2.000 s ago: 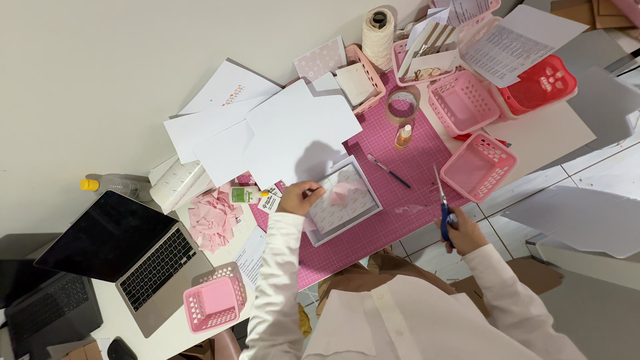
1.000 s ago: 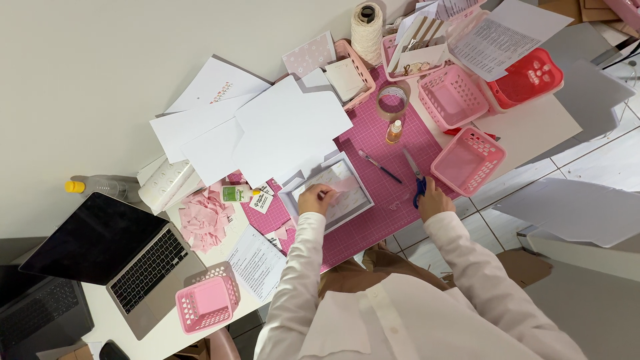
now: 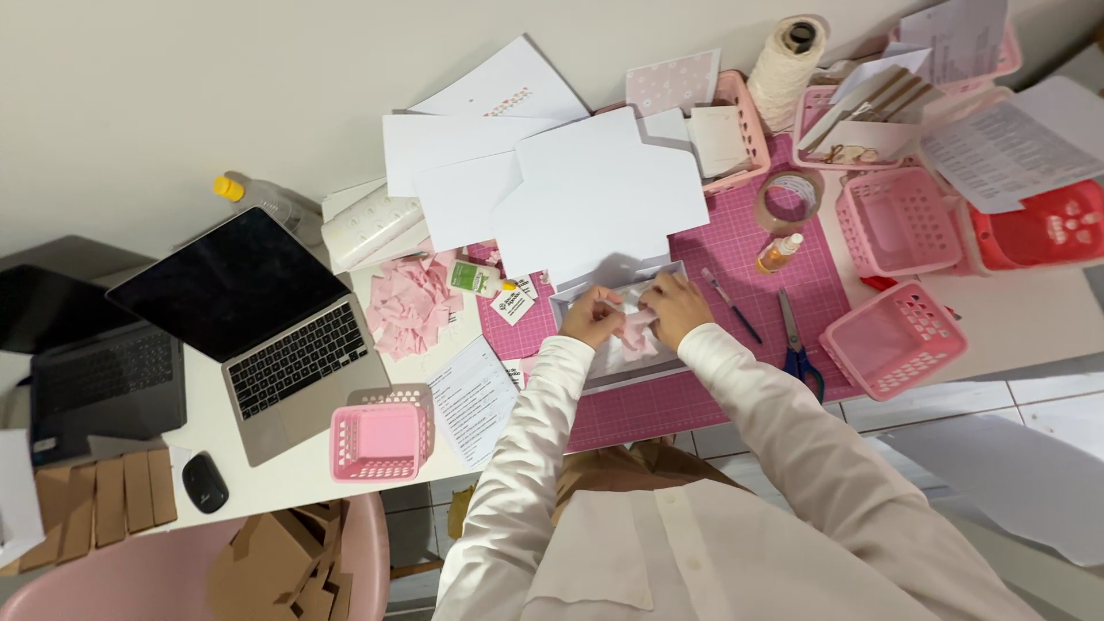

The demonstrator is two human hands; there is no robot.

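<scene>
Over a shallow white box on the pink cutting mat, both my hands meet at a pink ribbon or fabric strip. My left hand pinches it from the left, fingertips curled. My right hand grips it from the right. Pale wrapping partly shows under my fingers, its details hidden. Blue-handled scissors lie on the mat to the right, beside a dark slim craft tool. A small bottle of amber liquid and a roll of tape are farther back.
White sheets cover the area behind the box. Left are a glue bottle, pink paper scraps, an open laptop, a mouse and a pink basket. More pink baskets and a string cone stand right.
The scissors, held in my right hand two seconds ago, now lie on the mat. My right hand has moved left to the box and joined my left hand at the pink piece.
</scene>
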